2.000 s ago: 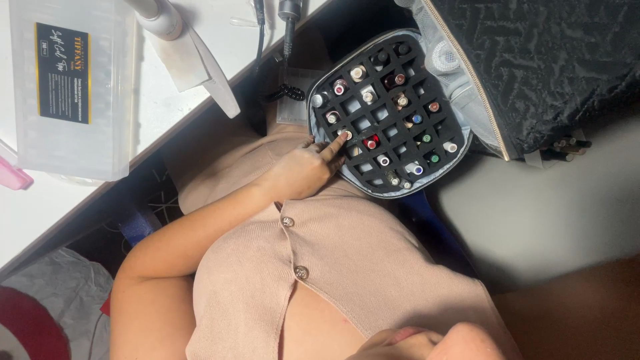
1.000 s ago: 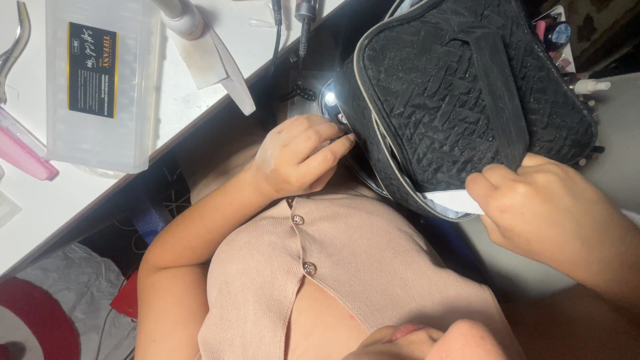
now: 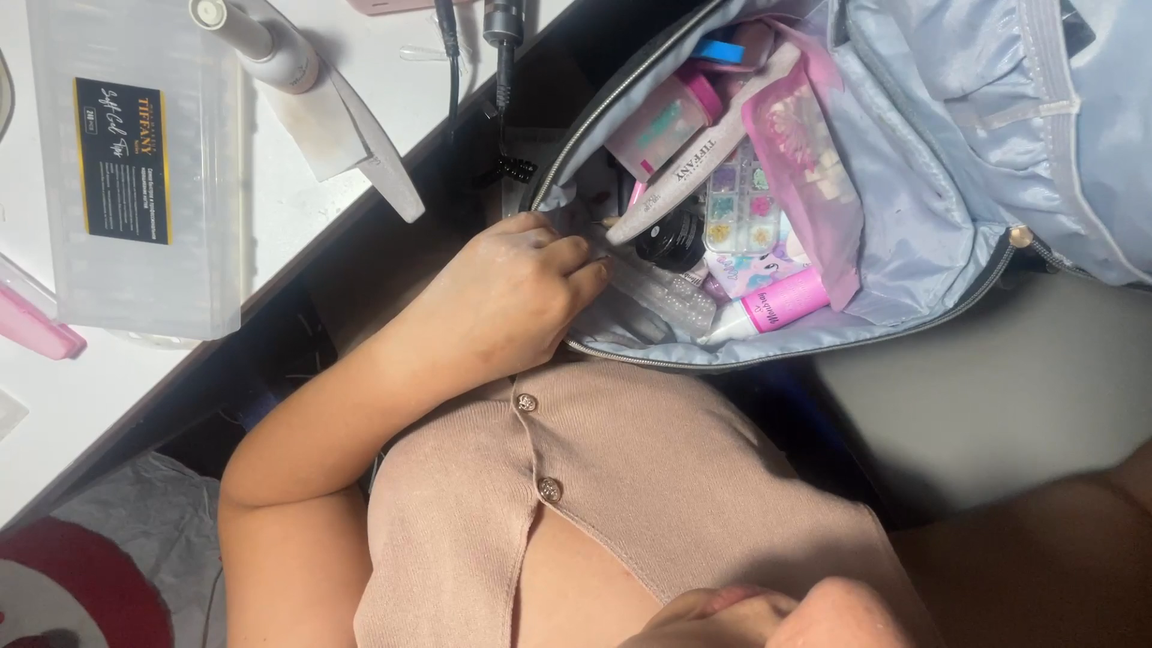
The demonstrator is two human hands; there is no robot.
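Note:
My left hand (image 3: 531, 292) is curled over the near left rim of a black quilted cosmetic bag (image 3: 900, 333), whose pale blue lined compartment lies unzipped. My right hand is out of view; only part of that arm shows at the lower right. Inside the bag, a grey nail file (image 3: 688, 166) slants beside a clear case of small coloured decorations (image 3: 738, 207). A pink translucent pouch (image 3: 801, 171) lies to their right. Below are a black round jar (image 3: 670, 241) and a pink and white tube (image 3: 769, 304). A pink-lidded container (image 3: 661, 126) is farther up.
On the white table (image 3: 189, 382) at left are a clear plastic box (image 3: 202, 225), a white bottle (image 3: 261, 45) and another nail file (image 3: 391, 175). Black cables (image 3: 454, 90) hang over the table edge. A grey padded surface (image 3: 990, 378) lies beneath the bag's right side.
The compartment of small bottles seen earliest is hidden, and the bag's main compartment now stands open. My right hand, on the bag one second ago, has left the view. My left hand has moved to the rim.

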